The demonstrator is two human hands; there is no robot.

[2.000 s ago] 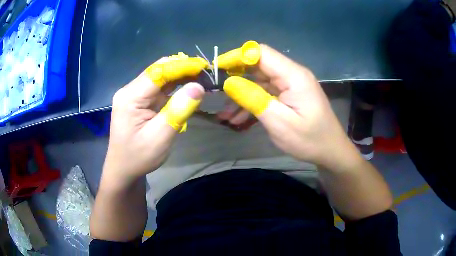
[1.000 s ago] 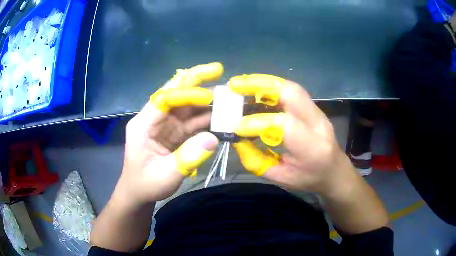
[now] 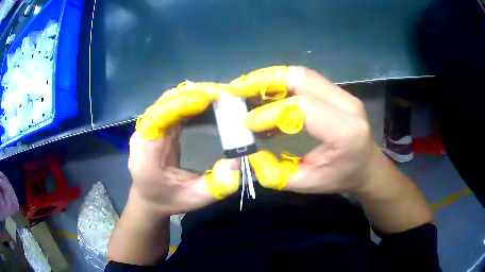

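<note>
A white housing (image 3: 232, 125) is held in the air in front of the table's front edge, slightly tilted. A dark inner part (image 3: 240, 151) shows as a band at its lower end. Several thin white lead wires (image 3: 246, 180) hang from that end. My left hand (image 3: 181, 143) touches the unit's top with yellow-covered fingers and its dark lower end with the thumb. My right hand (image 3: 303, 133) grips the top, right side and lower end with yellow-covered fingers and thumb.
A blue plastic bin (image 3: 66, 79) of white housings stands at the left on the dark worktop (image 3: 255, 37). A red stool (image 3: 50, 186) and clear plastic bag (image 3: 97, 223) lie on the floor at lower left. A person's dark sleeve (image 3: 452, 95) is at right.
The dark end with wires was between my fingertips near the table edge, wires up; the white housing then came into view, wires down. Since then the unit has tilted slightly and my left fingers closed onto its top.
</note>
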